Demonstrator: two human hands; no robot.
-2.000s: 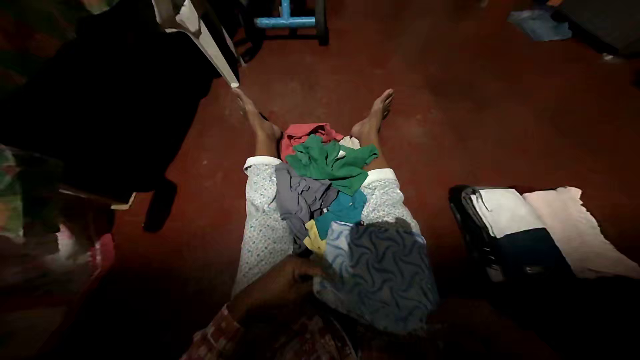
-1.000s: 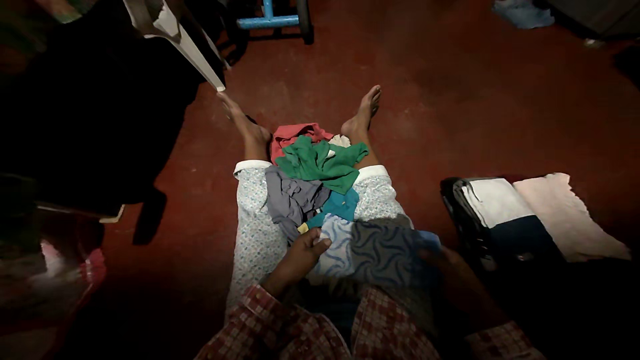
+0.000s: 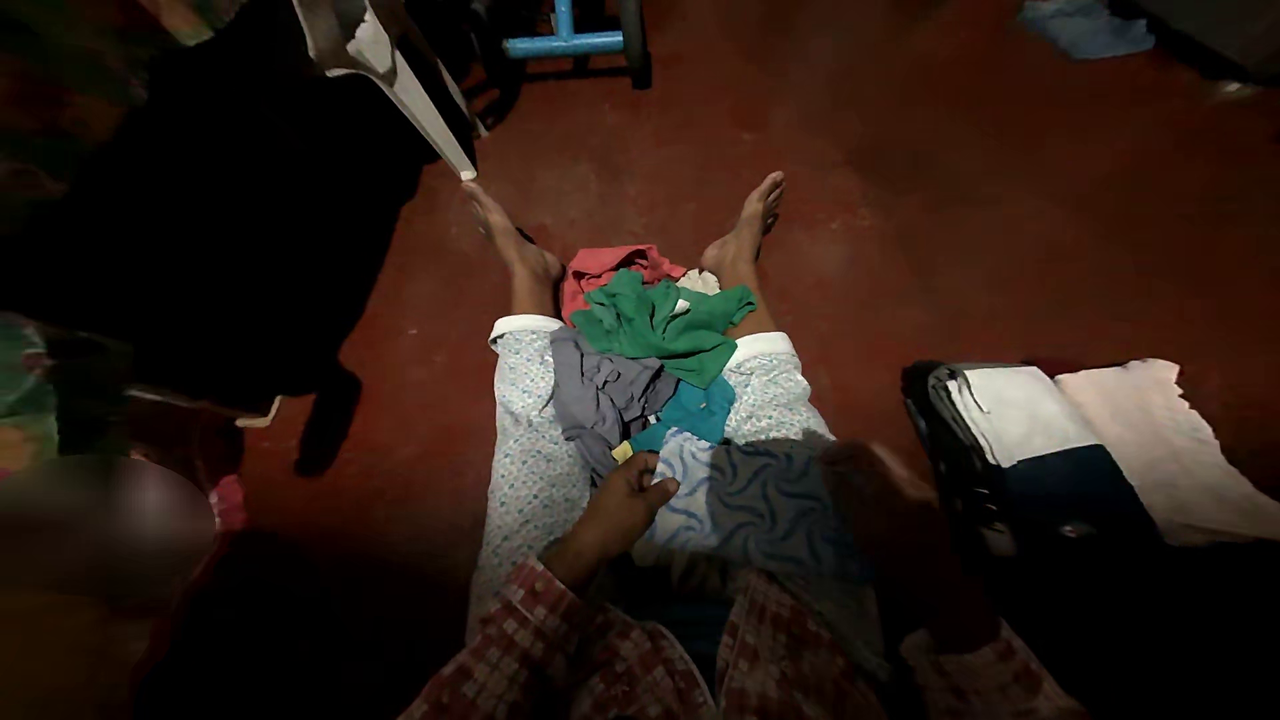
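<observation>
My left hand (image 3: 622, 508) grips the left edge of a blue-and-white patterned cloth (image 3: 770, 500) spread over my lap. At the cloth's right side is my right hand (image 3: 880, 495), in deep shadow, so its grip cannot be made out. Between my legs lies a loose heap: a red garment (image 3: 612, 268), a green garment (image 3: 655, 322), a grey garment (image 3: 600, 385) and a teal garment (image 3: 700, 408). A small piece of yellow cloth (image 3: 623, 451) shows just above my left hand.
On the red floor (image 3: 850, 250) to the right lie folded clothes: a white one (image 3: 1030, 410), a dark blue one (image 3: 1075, 495) and a pale pink one (image 3: 1160, 440). A white plastic chair leg (image 3: 425, 115) touches down near my left foot. A blue metal frame (image 3: 565, 45) stands ahead.
Two seconds ago only my left hand was plainly visible near the patterned cloth; my right hand has since come to its right side. The cloth now lies lower and flatter across my lap.
</observation>
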